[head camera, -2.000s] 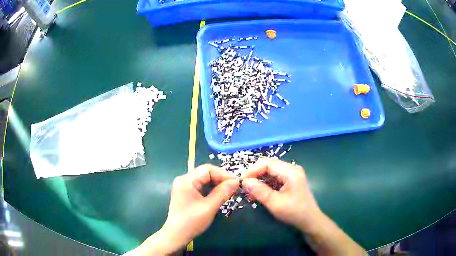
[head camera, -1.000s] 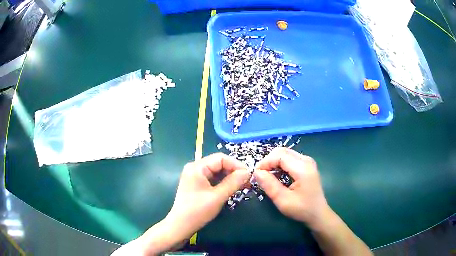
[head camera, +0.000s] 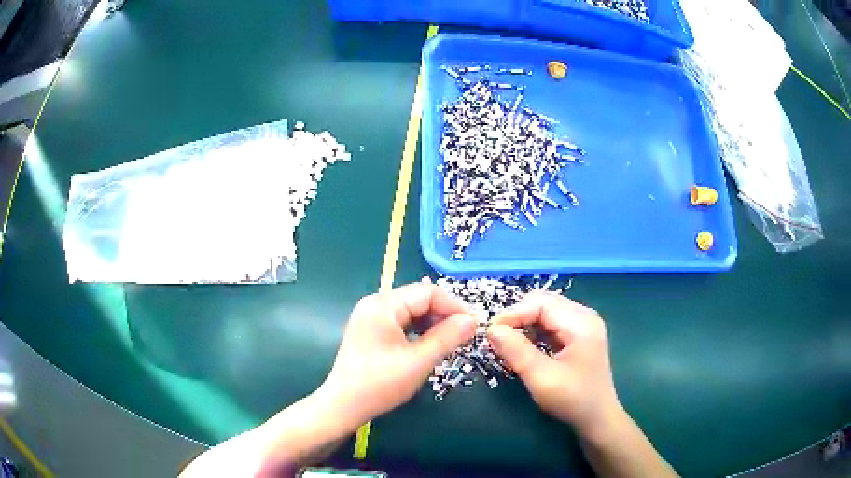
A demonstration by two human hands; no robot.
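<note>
My left hand (head camera: 392, 350) and my right hand (head camera: 563, 359) are bare and meet fingertip to fingertip over a loose pile of small black, silver and white parts (head camera: 467, 367) below the tray. Thumb and forefinger of each hand pinch at a tiny part between them; it is mostly hidden by the fingertips, so its shape cannot be told. A heap of slim black-and-white assembled pieces (head camera: 495, 154) lies in the left half of the shallow blue tray (head camera: 644, 168).
An open clear bag of white pieces (head camera: 187, 210) spills to its right. Orange finger cots (head camera: 704, 196) lie in the tray. A deeper blue bin (head camera: 597, 30) stands behind it. Another clear bag (head camera: 756, 131) lies right. A pale-edged object (head camera: 341, 473) shows at the bottom edge.
The camera view has shifted, so bag and tray sit further right in the picture. Both hands stay together at the fingertips over the pile, with slight finger movement.
</note>
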